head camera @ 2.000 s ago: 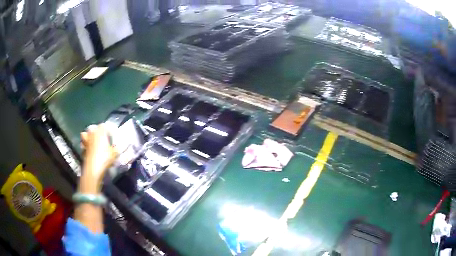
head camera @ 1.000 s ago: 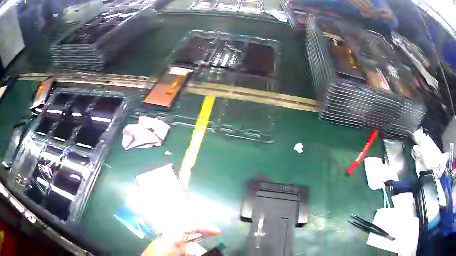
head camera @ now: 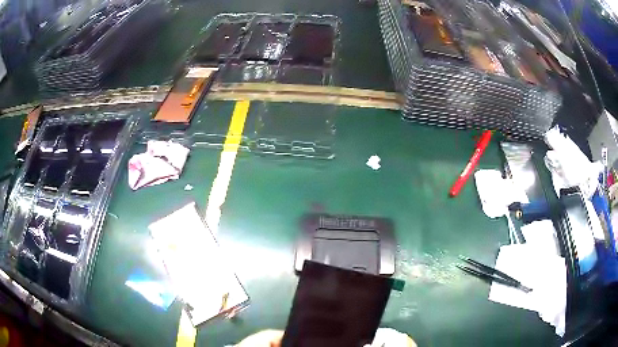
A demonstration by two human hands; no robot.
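A display panel [head camera: 337, 306] with a glossy black front and a small green tab at its right corner is held up at the bottom centre, over the near part of the black alignment jig [head camera: 347, 237]. My left hand [head camera: 259, 339] is at its lower left edge and my right hand [head camera: 393, 338] at its lower right edge; both are mostly cut off by the frame's bottom. A second, white-faced panel [head camera: 196, 263] lies tilted on the mat left of the jig, across the yellow tape.
A blister tray [head camera: 116, 177] with black panels lies left. A copper-backed panel [head camera: 181, 98] and pink-white cloth [head camera: 157, 164] lie behind. Stacked blister trays [head camera: 467, 98] stand back right. A red pen [head camera: 471, 164], black tweezers [head camera: 495, 274] and white wipes [head camera: 535, 254] are at right.
The view has swung right from the left tray to the jig. The white-faced panel now lies on the mat with no hand on it. A dark panel is now held up in both hands.
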